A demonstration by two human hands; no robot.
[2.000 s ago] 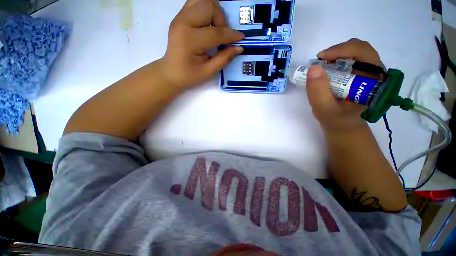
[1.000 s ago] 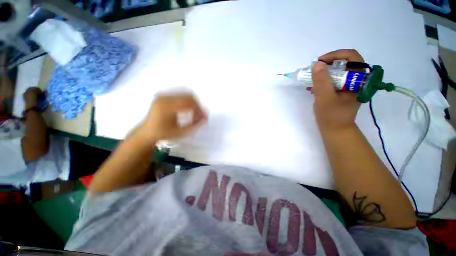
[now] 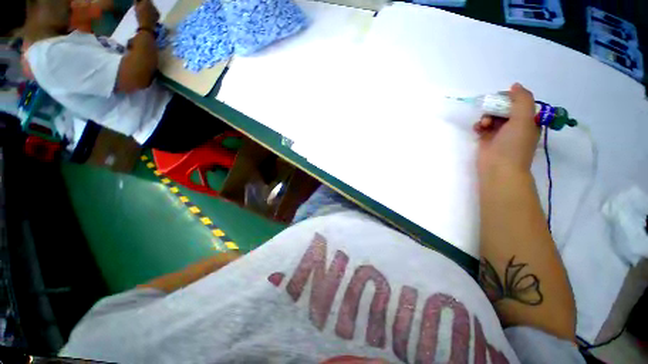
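Observation:
My right hand (image 3: 510, 138) is closed around the glue syringe (image 3: 497, 105) over the white paper (image 3: 369, 106). The syringe lies nearly level, its thin pale needle pointing left and its dark green adapter at the right. The needle touches no housing. A dark blue cable runs down from the adapter, and a pale hose curves beside it, faint against the paper. Of my left arm only part of the forearm shows, low at the left; my left hand is hidden behind my shirt or below the bench edge.
Blue housings (image 3: 615, 43) lie beyond the paper at the top right. A crumpled tissue (image 3: 629, 224) is at the right. Small blue pieces (image 3: 202, 37) are heaped beside a filled bag at the top left. Another person (image 3: 96, 71) sits there. A red object (image 3: 195, 167) and a box are below the bench's green edge.
The view has swung left. The two housings seen at first under my left hand are gone from there. My left hand has dropped out of sight. My right hand still holds the syringe.

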